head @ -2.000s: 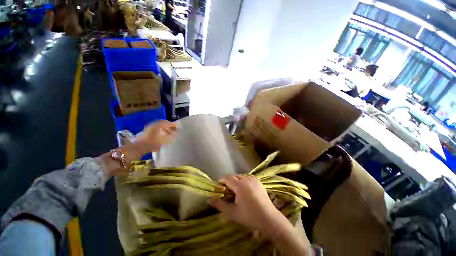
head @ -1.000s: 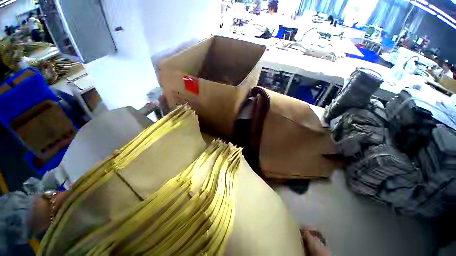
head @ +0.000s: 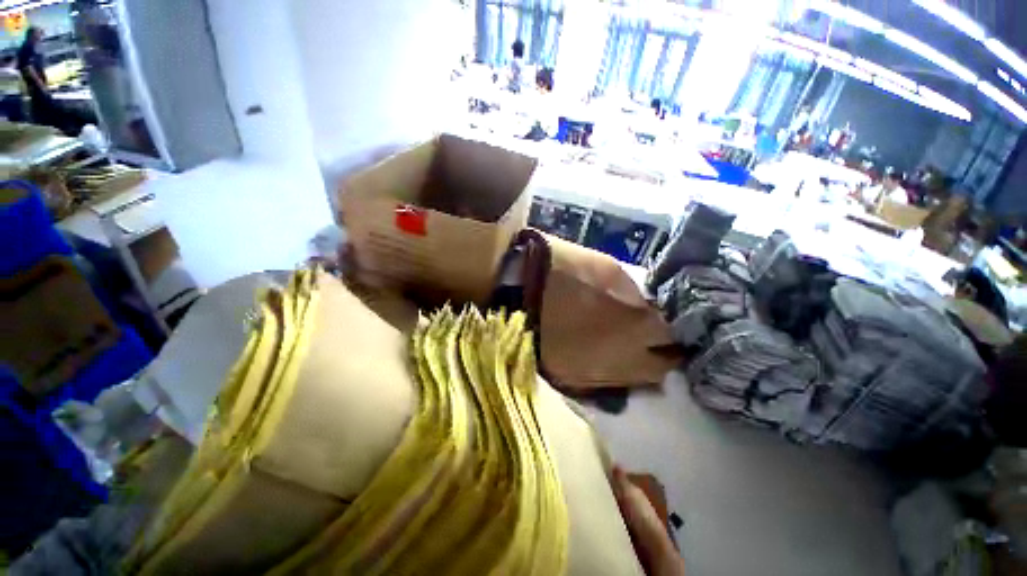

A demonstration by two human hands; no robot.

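A thick panel bundle (head: 451, 450), khaki-tan with wavy yellow edges, fills the lower middle close in front of me. Its layers stand in two groups with a tan face between them. My right hand (head: 648, 523) shows only in part at the bundle's right side, gripping it at the edge. My left hand is hidden; only a grey sleeve (head: 79, 546) shows at the lower left, beside the bundle. A pale sheet (head: 208, 343) shows behind the bundle on the left.
An open carton (head: 394, 253) with a red label stands ahead, a brown paper-like sheet or flap (head: 597, 326) beside it. Grey bundles (head: 890, 360) are piled at right on a grey surface (head: 766, 484). Blue crates (head: 68, 360) stand at left. White worktables and people are beyond.
The panel bundle, laid lower with both hands on it two seconds ago, is now raised close in front. My view has turned right; my left hand has gone behind the bundle.
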